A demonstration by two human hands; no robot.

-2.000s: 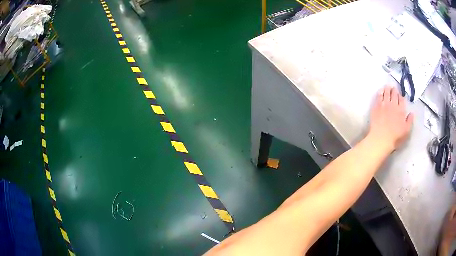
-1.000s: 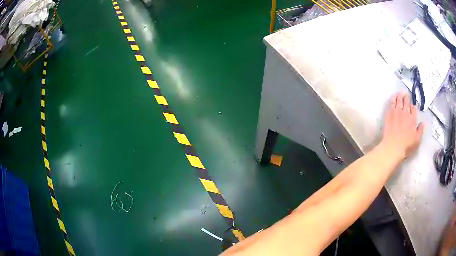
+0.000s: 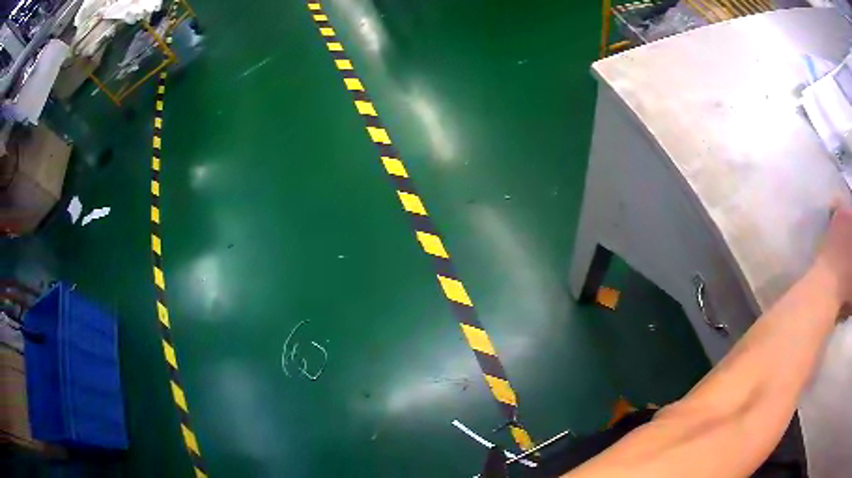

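Note:
My left arm reaches from the bottom edge to the pale worktable (image 3: pixel 710 140) at the right. My left hand (image 3: pixel 838 250) is at the right edge of the picture, over the tabletop. It is cut off by that edge, so its fingers and anything in them are hidden. White paper sheets (image 3: pixel 831 105) lie on the table above the hand, also partly cut off. My right hand is out of the picture.
The table front has a metal handle (image 3: pixel 707 303). A yellow wire rack (image 3: pixel 738 9) stands beyond the table. A blue crate (image 3: pixel 79 369) and a carton (image 3: pixel 37 177) are at the left. Striped tape (image 3: pixel 432 245) crosses the green floor. White scraps (image 3: pixel 93 216) lie there.
The view has swung left, so the table and my left hand sit further right. The pliers, the shears and my right hand have left the picture. More of the blue crate shows.

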